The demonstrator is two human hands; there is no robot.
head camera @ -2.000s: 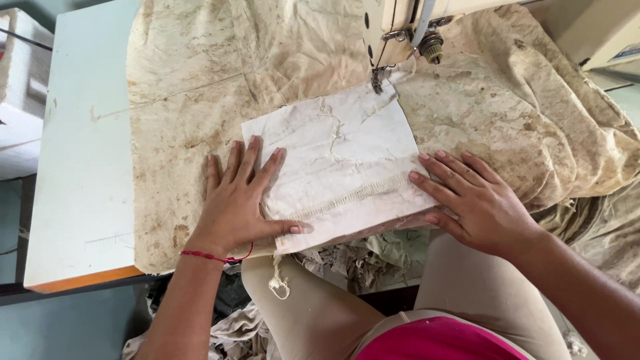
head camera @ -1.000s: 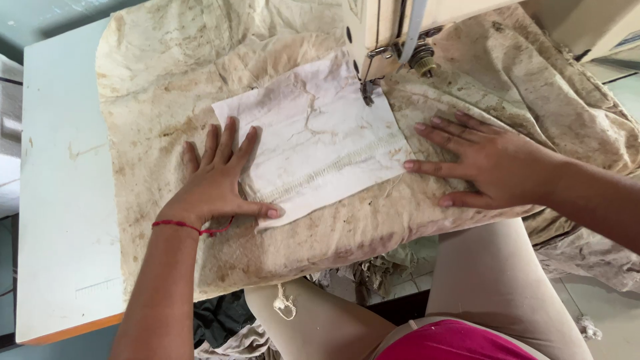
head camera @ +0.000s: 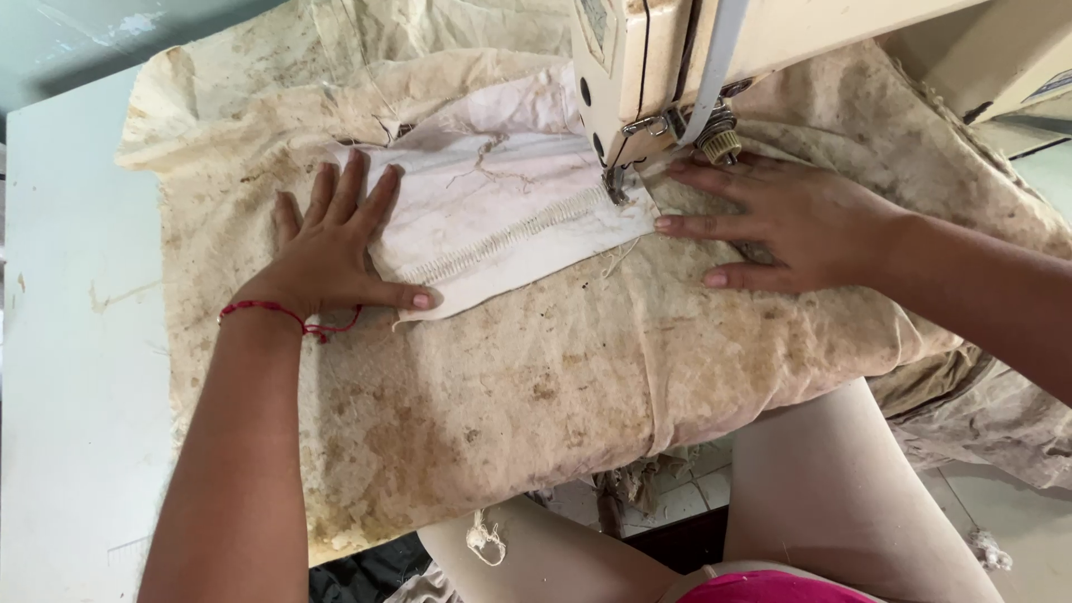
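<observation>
A white cloth patch (head camera: 502, 209) with a ladder-like band of stitching lies on a large stained beige cloth (head camera: 536, 377). The presser foot (head camera: 617, 186) of a cream sewing machine (head camera: 620, 75) rests at the patch's right end. My left hand (head camera: 335, 251) is spread flat over the patch's left edge, its thumb on the lower left corner. Fingers apart, my right hand (head camera: 787, 222) presses on the beige cloth, one fingertip at the patch's right corner. Neither hand grips anything. Loose threads lie on the patch.
The pale table top (head camera: 79, 335) shows at the left. Beige cloth bunches at the right and hangs over the front edge above my legs. The machine's arm (head camera: 837, 33) spans the upper right. Below, scraps of cloth (head camera: 636, 486) lie near the tiled floor.
Both cloths have shifted away from my body under the machine, so the presser foot now stands at the patch's right end instead of its upper corner. Both hands have stayed spread on the cloth.
</observation>
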